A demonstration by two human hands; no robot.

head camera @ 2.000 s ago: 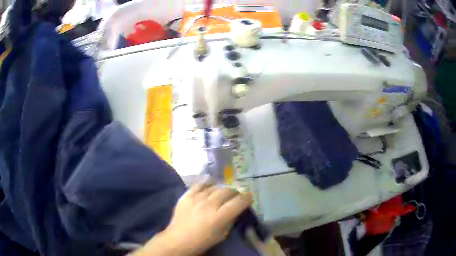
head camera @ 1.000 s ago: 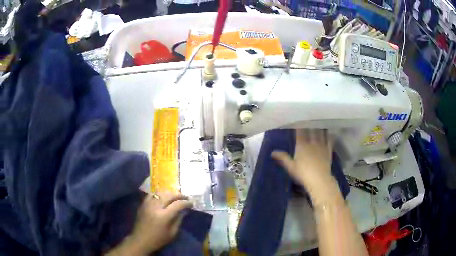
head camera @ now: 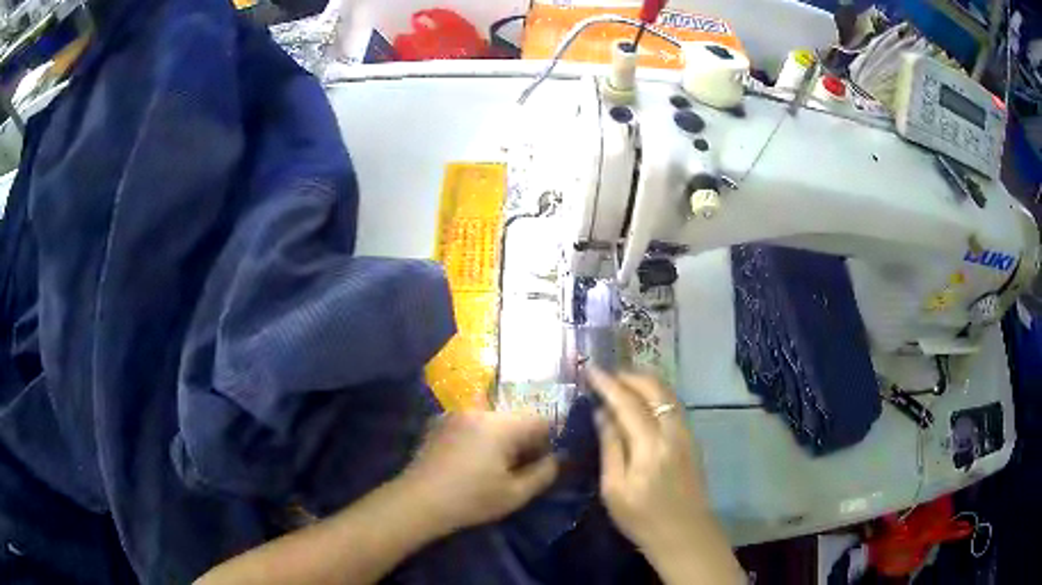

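Observation:
The navy ribbed garment (head camera: 274, 297) lies in a large heap at the left and runs to the front under my forearm. My left hand (head camera: 486, 463) grips navy cloth just in front of the needle plate. My right hand (head camera: 646, 451) pinches the edge of a small dark navy band (head camera: 579, 440) beside it, fingertips close to the needle plate (head camera: 596, 331). The cloth edges between my hands are partly hidden by my fingers. The presser foot area (head camera: 594, 291) is above, blurred. The stack of cut bands (head camera: 806, 343) lies under the machine arm.
The white sewing machine (head camera: 800, 183) spans the right, with its control panel (head camera: 951, 109) on top. A yellow-orange taped sheet (head camera: 469, 274) lies left of the needle. Behind are a white tray with a red packet (head camera: 438, 37) and an orange packet (head camera: 548, 34). Black snips (head camera: 911, 406) lie right of the stack.
My right hand has come back from the band stack to the front of the needle, with a band piece now there. My left hand has closed on the cloth. The view has shifted.

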